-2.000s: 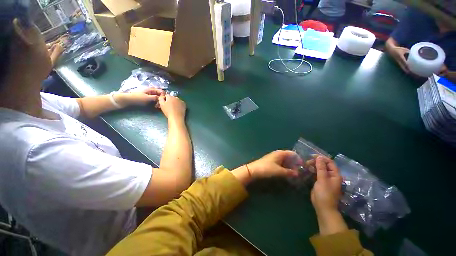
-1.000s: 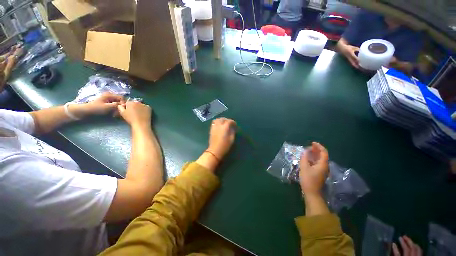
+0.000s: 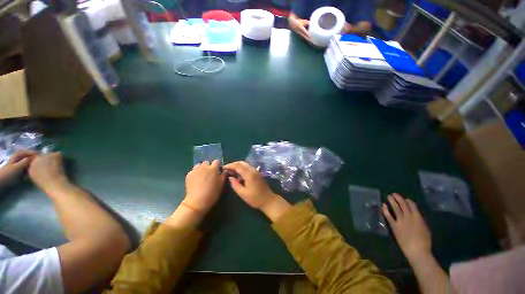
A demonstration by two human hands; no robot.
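Observation:
A small clear zip bag [image 3: 208, 153] lies on the dark green bench in front of me. My left hand [image 3: 205, 182] is on its lower part, fingers bent over it and hiding much of it. My right hand [image 3: 247, 182] is close beside the left, its thumb and fingertips near the bag's lower right edge; a small dark bit shows there, too small to name. A pile of shiny filled bags [image 3: 295, 166] lies just right of my right hand, overlapping.
Another person's hand [image 3: 410, 225] rests at right between two single bags [image 3: 368, 208]. At left are a person's forearm [image 3: 86, 215] and a brown carton [image 3: 52, 69]. Blue-and-white booklets [image 3: 360, 63], a loose white cable [image 3: 200, 65] and white rolls [image 3: 257, 24] are at the far side.
The view has turned right. My left hand has moved from beside the single bag onto it. My right hand has left the pile and come beside my left.

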